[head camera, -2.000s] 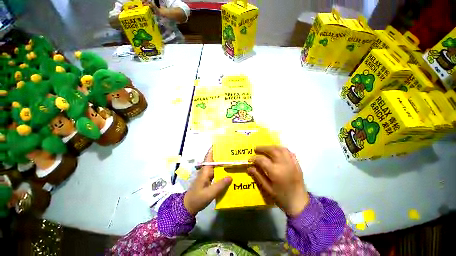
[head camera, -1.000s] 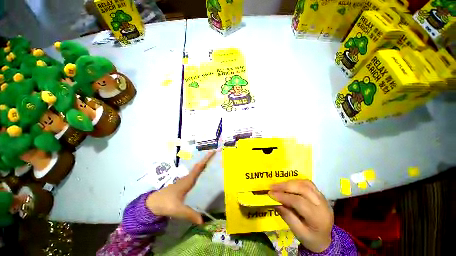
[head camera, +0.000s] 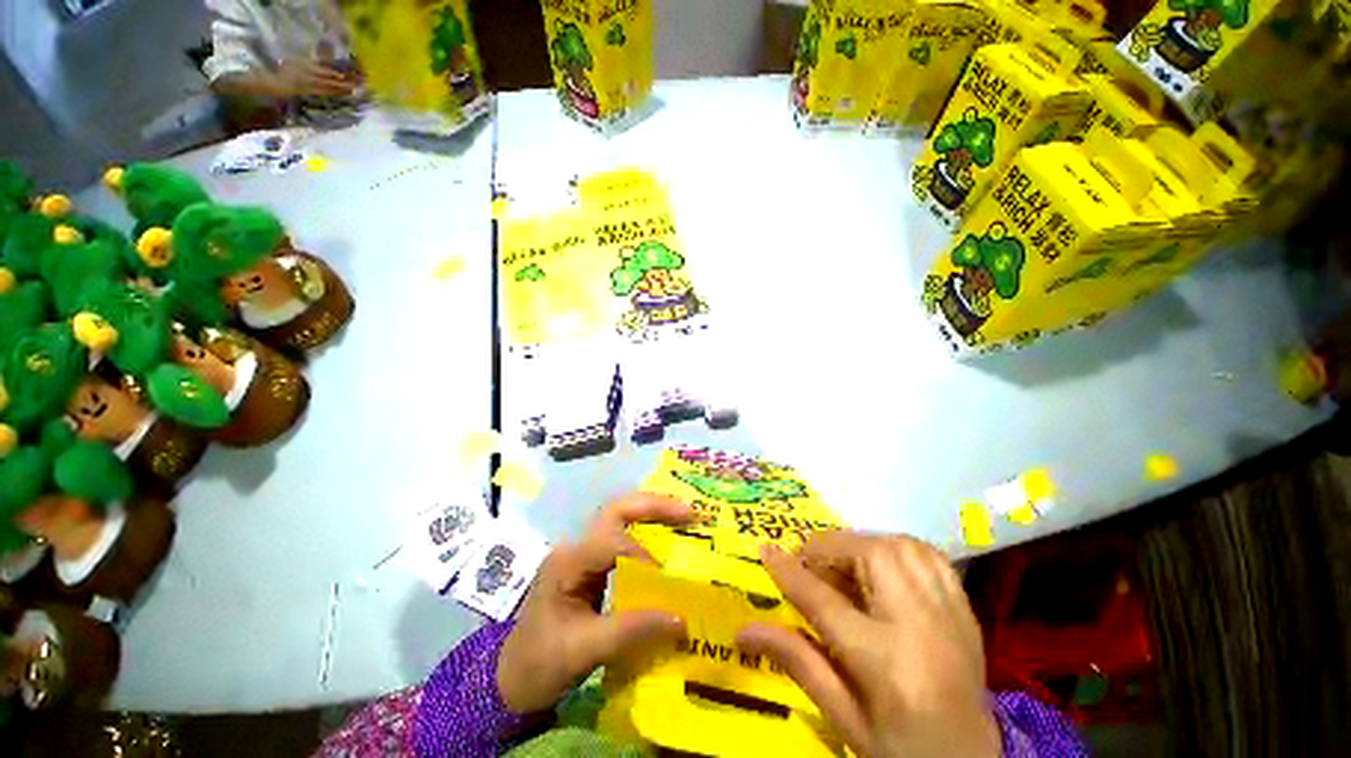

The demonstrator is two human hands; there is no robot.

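Note:
A yellow gift box is between my hands at the table's front edge, over my lap. Its tree print faces the table and its top flaps, with slots and "PLANTS" lettering, face me. My left hand grips its left side, thumb on the flap. My right hand holds its right side, fingers at the flap's edge. The box's lower end is cut off by the picture's edge. A flat box blank lies on the table beyond, printed side up.
Plush plant toys are massed at left. Finished gift boxes stand at right, more at the back. White cards and yellow scraps lie on the table. Another person's hand shows at the back left.
The box has turned so its tree print shows. My left hand, previously open beside it, has taken hold of it. The view has shifted slightly.

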